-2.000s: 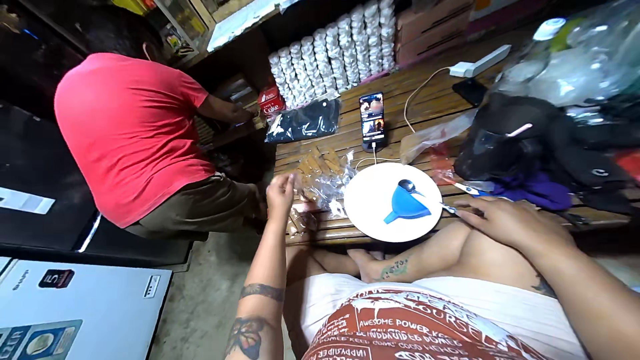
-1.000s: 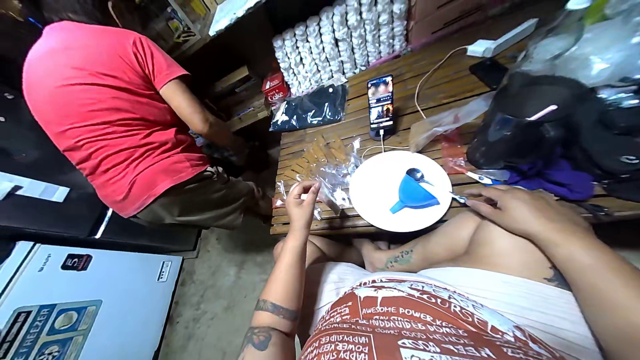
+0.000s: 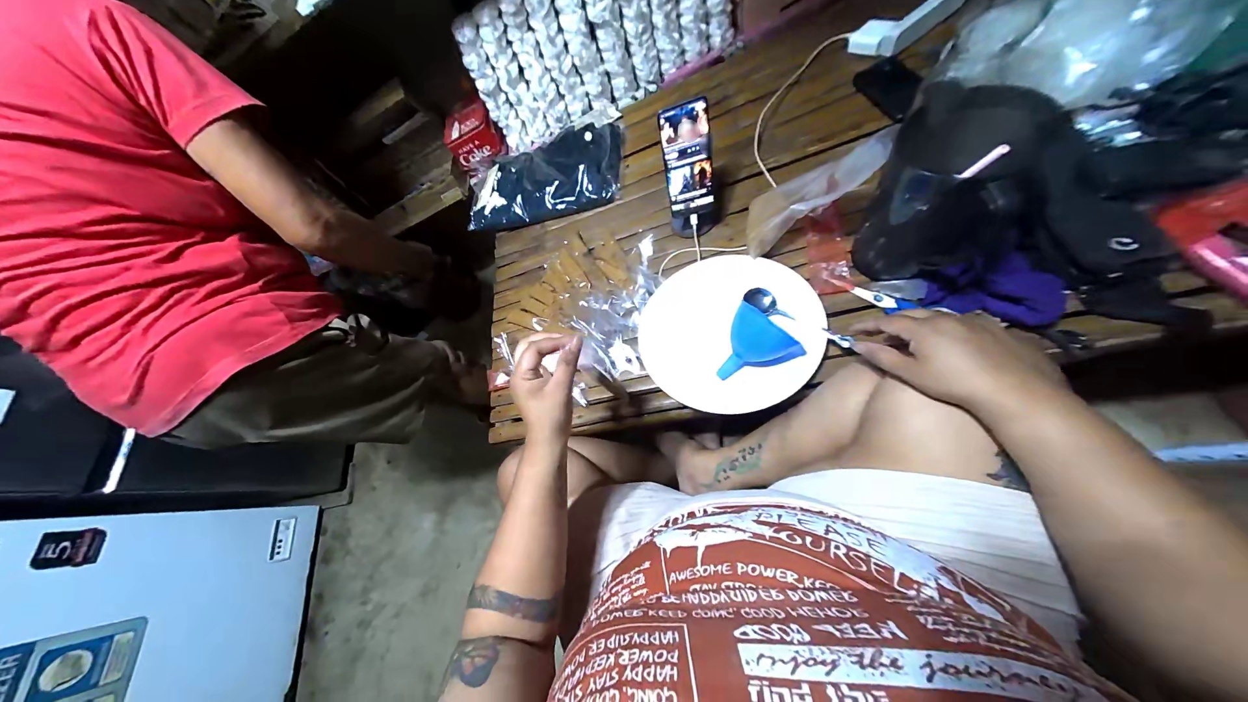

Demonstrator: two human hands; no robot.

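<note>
My left hand (image 3: 546,375) is raised at the table's front edge, thumb and fingertips close together; whether something small is between them cannot be made out. Beside it lie small clear plastic packets with brown contents (image 3: 575,288). My right hand (image 3: 951,356) rests palm down on my bent knee, its fingertips at a thin blue-and-white item (image 3: 838,339) by the plate's rim. Between my hands sits a round white plate (image 3: 682,341) holding a blue plastic funnel (image 3: 760,341) and a metal spoon (image 3: 759,299), partly behind the funnel.
A phone (image 3: 687,161) on a cable stands on the slatted wooden table (image 3: 751,127). Behind are rows of white wrapped items (image 3: 595,58) and a black plastic-wrapped packet (image 3: 546,180). Right are a black cap (image 3: 960,185) and purple cloth (image 3: 1004,288). A person in red (image 3: 146,214) sits left.
My left hand has stayed near the packets, with slight shifts of the fingers. My right hand remains at my knee. The view has shifted a little.
</note>
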